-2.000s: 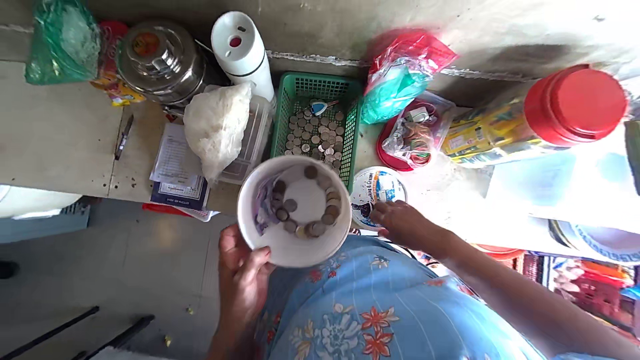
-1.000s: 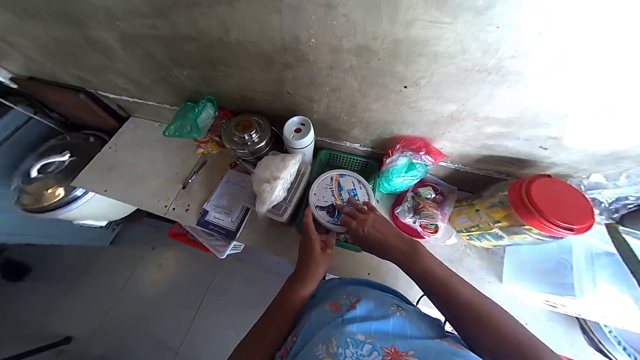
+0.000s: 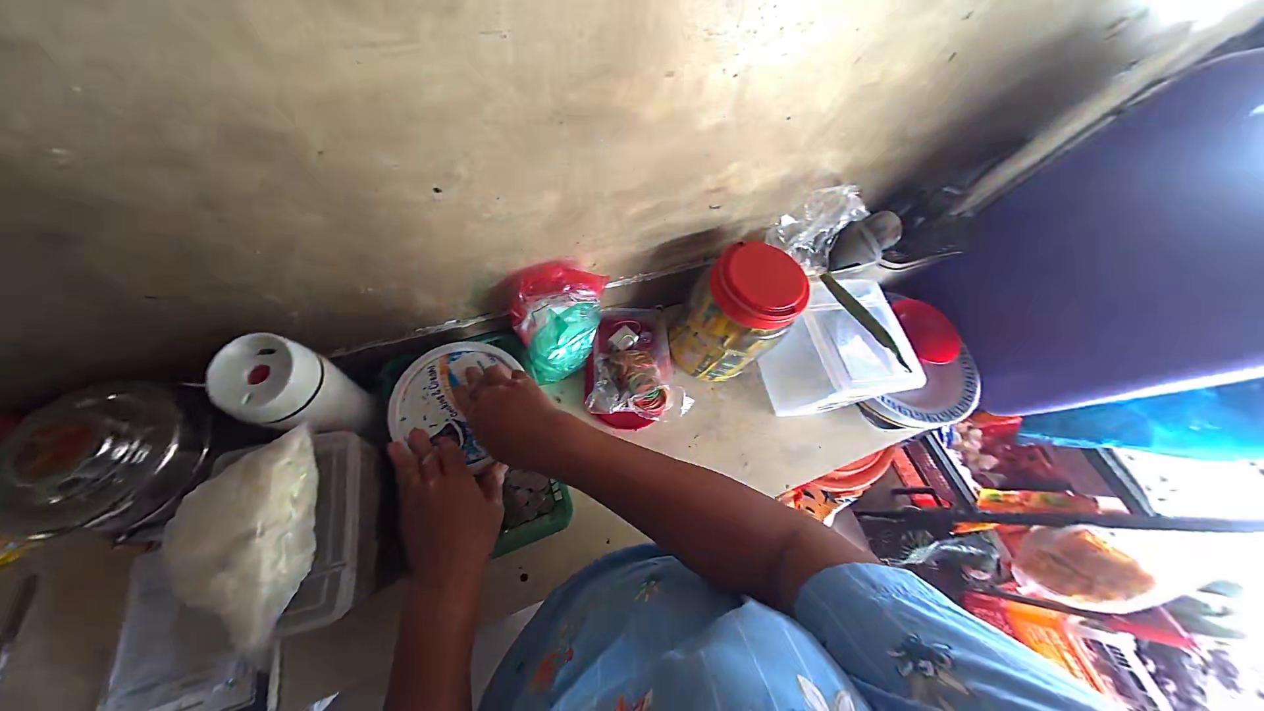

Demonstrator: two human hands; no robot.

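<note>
A round white tub lid with blue print (image 3: 420,390) lies over the green plastic basket (image 3: 561,513), and the tub beneath it is hidden. My left hand (image 3: 449,509) rests at the lid's near edge, fingertips on its rim. My right hand (image 3: 513,420) lies on the right part of the lid with its fingers bent. Coins (image 3: 528,497) show in the basket's near end, below my right wrist. Whether either hand grips the tub cannot be told.
Left stand a white cylindrical container (image 3: 286,380), a steel pot (image 3: 94,454) and a clear box (image 3: 341,533) under a white plastic bag (image 3: 247,538). Right are a red-green bag bundle (image 3: 561,331), a red tray (image 3: 632,370), a red-lidded jar (image 3: 741,311) and a clear bin (image 3: 834,346).
Two seconds ago my left hand held the open tub of coins, and my right hand was at the lid beside it. Both hands are now at the lid over the basket. The view has swung right.
</note>
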